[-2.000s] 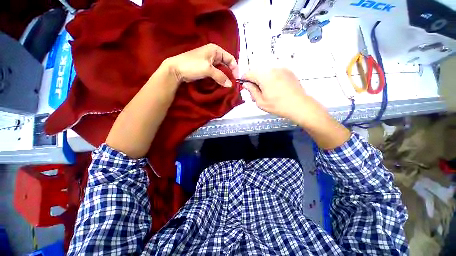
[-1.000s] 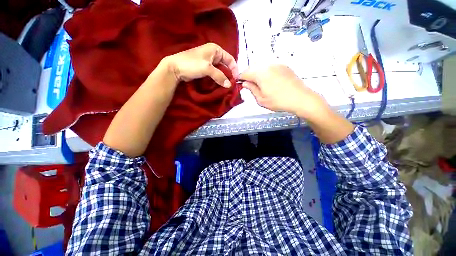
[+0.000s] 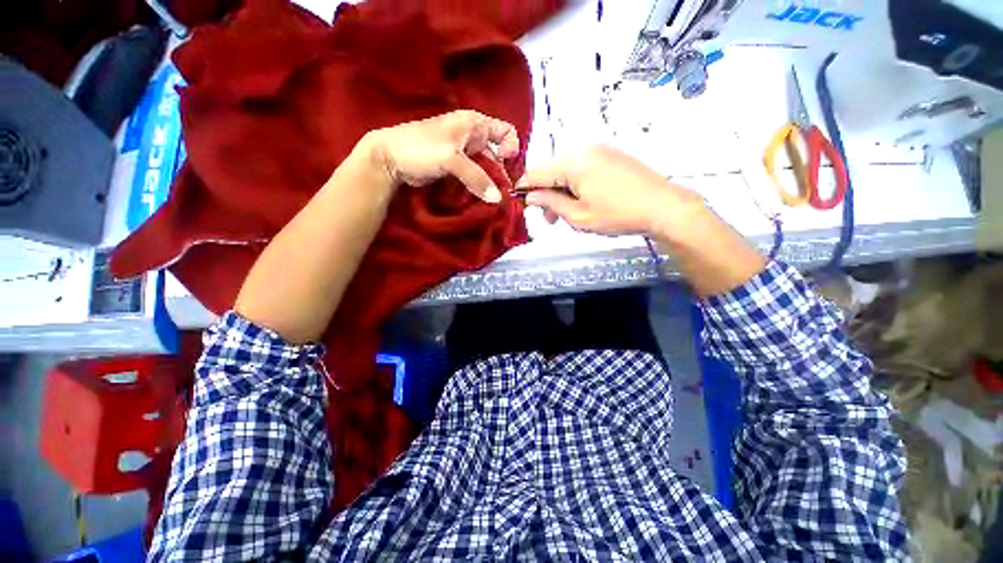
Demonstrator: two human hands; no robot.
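Observation:
A dark red garment piece (image 3: 363,105) lies bunched on the white table and hangs over its front edge. My left hand (image 3: 445,152) pinches a fold of the red cloth between thumb and fingers, near the cloth's right edge. My right hand (image 3: 610,192) is just right of it, its fingertips almost touching the left fingertips. It holds small black thread snips (image 3: 544,189), mostly hidden in the fingers, with the tip at the pinched cloth. A dark cord shows below the right hand. Any thread is too fine to tell.
A white sewing machine head with blue lettering (image 3: 814,17) stands at upper right, its needle area (image 3: 690,73) behind my right hand. Scissors (image 3: 806,165) and a dark blue cord (image 3: 845,165) lie right. A grey housing (image 3: 50,154) and red stool (image 3: 105,423) are left.
The right hand has turned a little, so more of the black snips shows. Both hands' fingertips sit slightly lower and further left. The view has shifted slightly.

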